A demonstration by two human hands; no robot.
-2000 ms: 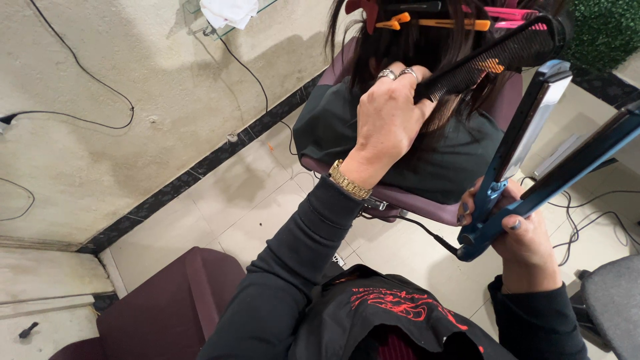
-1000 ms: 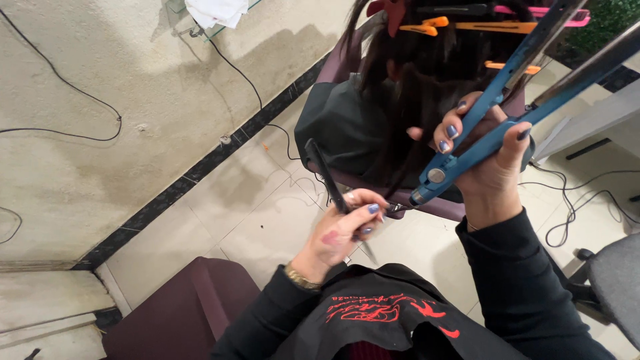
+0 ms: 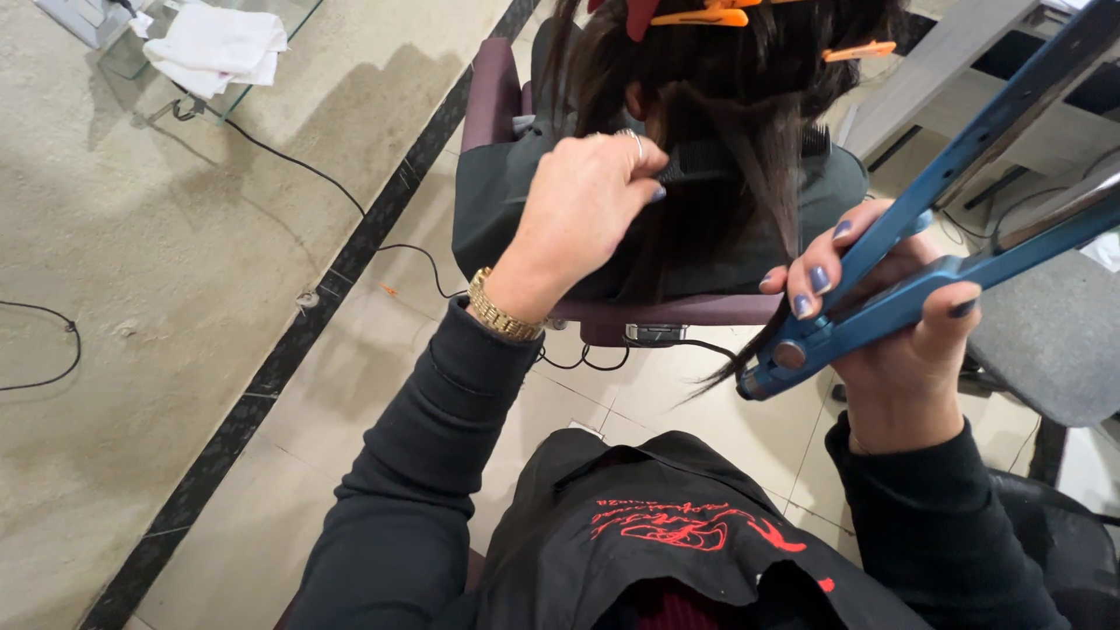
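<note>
My left hand holds a black comb whose teeth pass through the long dark hair of a seated person. The comb lies across the hair, and its toothed far end shows at the right. In my right hand is a blue hair straightener, its two arms apart and pointing up and right. A thin lock of hair runs down by my right fingers, its tip beside the straightener's hinge end. Orange hair clips and a red clip sit in the hair above.
The person sits in a maroon chair under a dark cape. White cloths lie on a glass shelf at the upper left wall. A grey seat stands at the right. Black cords hang below the chair and along the wall.
My left hand has moved up from below the chair's edge, and the comb is now in the hair. My right hand still holds the straightener with its arms apart.
</note>
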